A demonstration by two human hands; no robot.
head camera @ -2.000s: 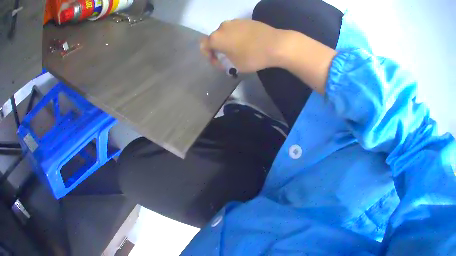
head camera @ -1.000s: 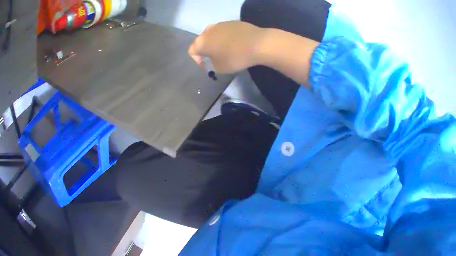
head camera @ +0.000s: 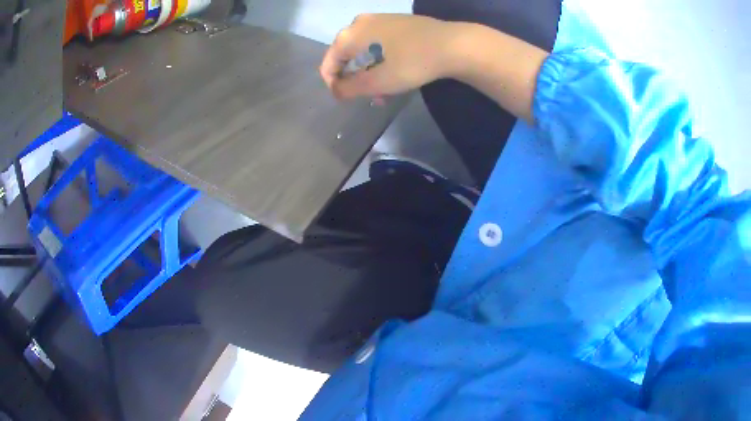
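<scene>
My right hand point(head camera: 387, 57) is over the far right part of a dark wood-grain desk point(head camera: 222, 123). Its fingers are curled around a slim pen point(head camera: 361, 62) with a translucent barrel and a dark end. The dark end points up and to the right; the other end is hidden by the fingers. No paper shows under the hand. The elastic cuff of a bright blue smock point(head camera: 576, 189) is around the wrist. My left hand is not in view.
A red, yellow and white can or bottle point(head camera: 140, 13) lies at the desk's upper left, near small metal pieces point(head camera: 100, 76). A blue plastic stool point(head camera: 115, 238) stands below the desk edge, by my dark-trousered legs point(head camera: 329, 263). A white object point(head camera: 272, 386) is at the bottom.
The pen has turned in my right hand: its dark end pointed down and now points up and right. The hand went slightly left, then back right and up, partly with the shifting view.
</scene>
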